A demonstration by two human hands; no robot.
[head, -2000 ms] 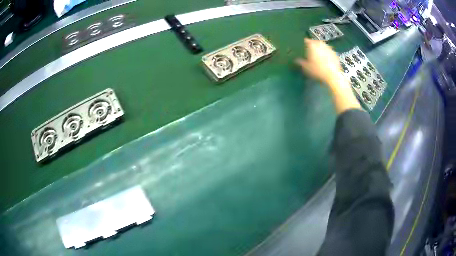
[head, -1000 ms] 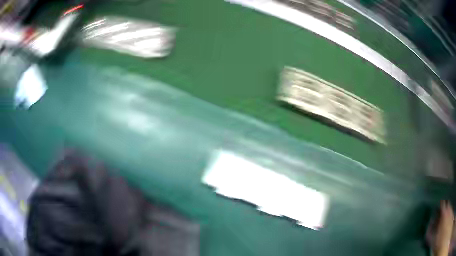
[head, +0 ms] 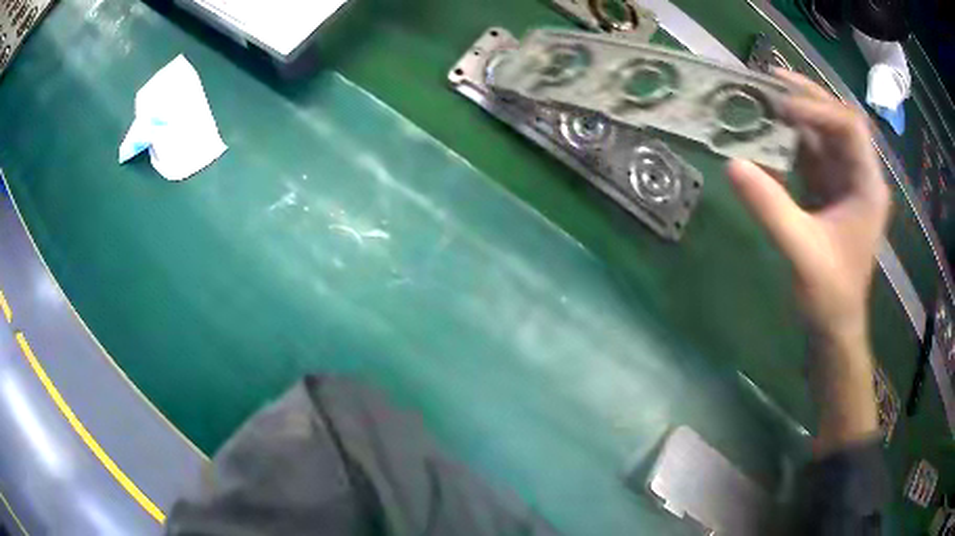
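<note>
My right hand [head: 827, 188] holds a three-ring top plate [head: 647, 86] by its right end, between thumb and fingers. The plate is slightly blurred. It appears over a grey metal base part [head: 618, 150] with round recesses, at an angle to it, and covers its upper edge and part of its left end. Whether they touch I cannot tell. A plain silver tabbed plate [head: 704, 484] lies at the bottom right, partly hidden by my right sleeve. My left hand is not in view; a dark grey sleeve shows at the bottom.
A crumpled white cloth [head: 180, 124] lies on the green bench at the left. A white-topped object [head: 274, 19] stands at the top. Another ringed part [head: 605, 15] is behind the held plate. A metal rail [head: 704, 40] runs along the belt. Grey floor with a yellow line is lower left.
The view has swung round. My right hand, empty at the right edge a second ago, now holds a top plate over a base part. The tabbed plate now shows lower right.
</note>
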